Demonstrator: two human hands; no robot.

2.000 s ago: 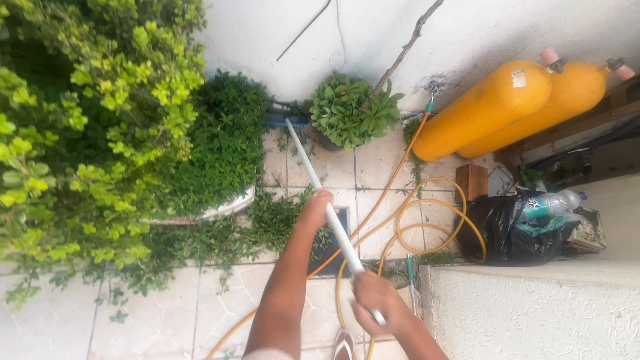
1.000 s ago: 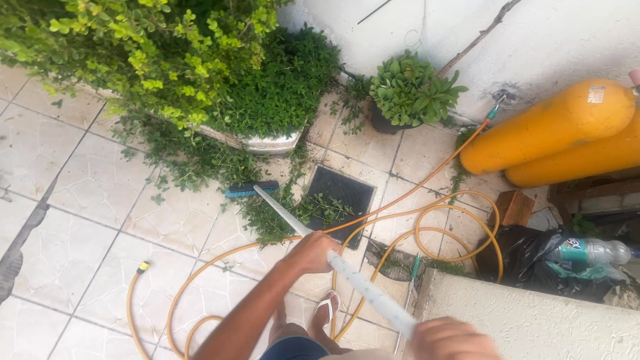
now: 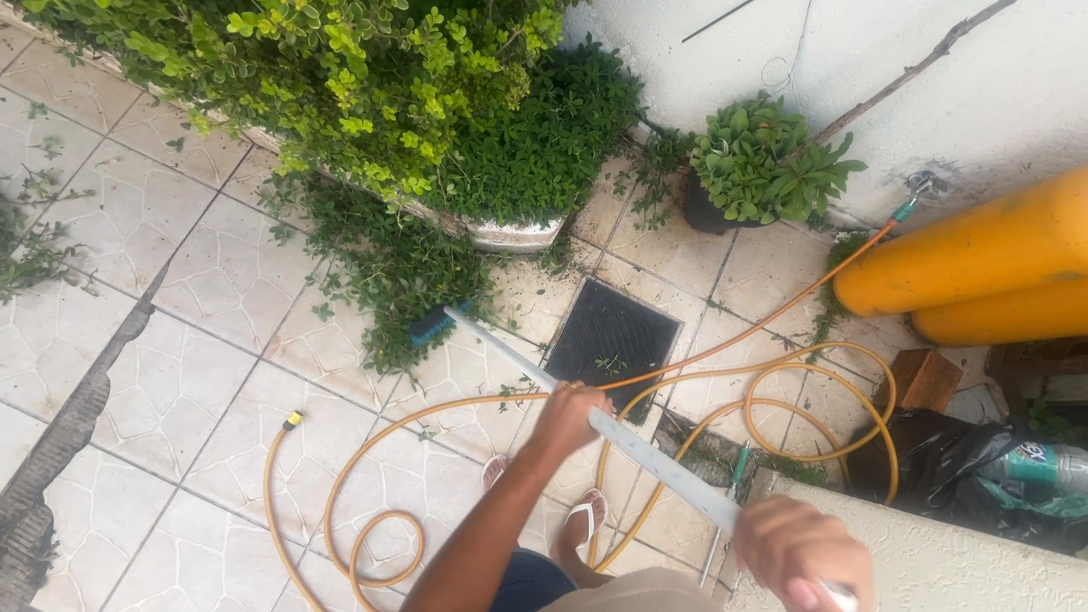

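My left hand (image 3: pixel 571 418) grips the pale pole of a push broom (image 3: pixel 654 463) partway down. Closer to the camera, my right hand (image 3: pixel 801 552) is closed around the upper end of the same pole. The blue and dark bristled broom head (image 3: pixel 433 325) is at the pole's far end, on the floor against a heap of cut green trimmings (image 3: pixel 374 255). That heap lies beside the rounded end of a white planter (image 3: pixel 514 235) full of leafy plants. A dark square drain cover (image 3: pixel 614 336) is set in the tiles right of the broom head.
An orange garden hose (image 3: pixel 340 501) loops over the tiles from a wall tap (image 3: pixel 925 183). Yellow cylinders (image 3: pixel 969 263), a potted plant (image 3: pixel 765 161), a brick (image 3: pixel 926 380) and a black bag (image 3: pixel 918 450) with a plastic bottle (image 3: pixel 1037 465) stand right. More trimmings (image 3: pixel 34 238) lie far left.
The broom head has moved from beside the wall near the potted plant, out past the planter's end, to the trimmings on the open tiles. Both hands keep hold of the pole. The view has shifted left.
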